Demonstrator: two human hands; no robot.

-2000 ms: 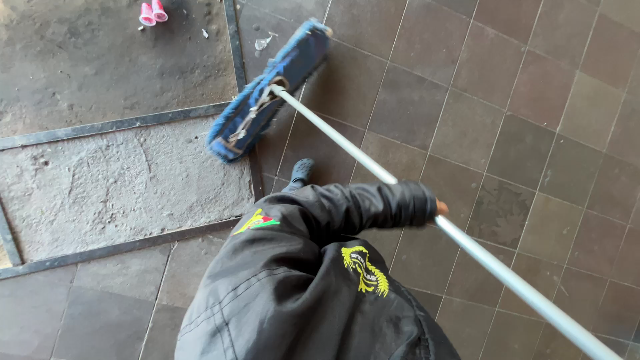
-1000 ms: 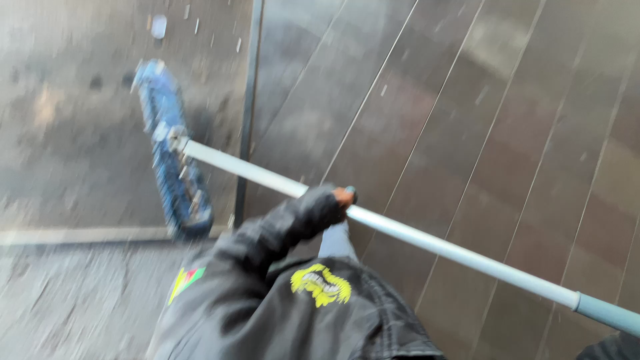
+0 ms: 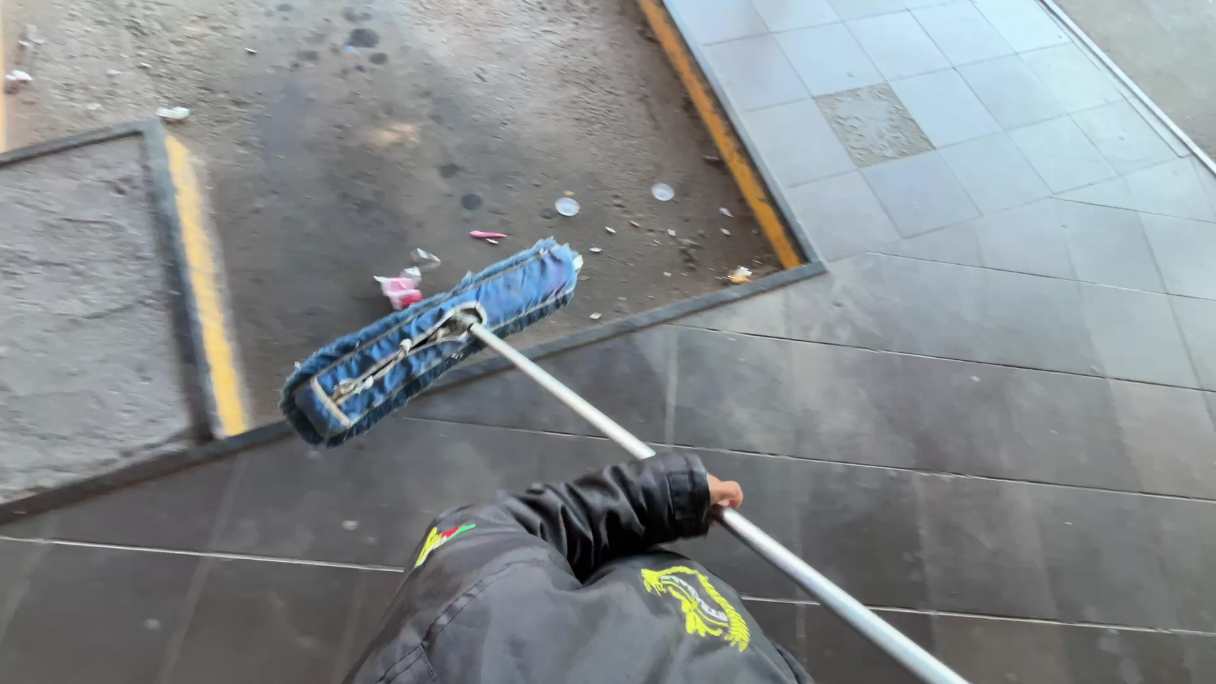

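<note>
A blue dust mop head (image 3: 432, 342) with fringed edges lies across the dark border between the tiles and the rough lower ground. From its metal swivel a pale metal handle (image 3: 836, 594) slants down to the lower right edge. Around the middle of that handle, my left hand (image 3: 724, 493) is closed, partly covered by the cuff of a black jacket sleeve. Pink and white litter (image 3: 401, 288) lies against the far side of the mop head. My right hand is out of view.
Yellow-painted edges (image 3: 204, 294) bound the rough ground. Clear round plastic pieces (image 3: 567, 206) and small scraps lie there. Dark floor tiles (image 3: 902, 399) spread near me, with paler tiles (image 3: 912, 104) at upper right and a rough grey slab (image 3: 85, 313) at left.
The mop head, near upright in the view a second ago, now lies slanted across the border. My left hand stays on the handle. The view has shifted to show more ground and litter.
</note>
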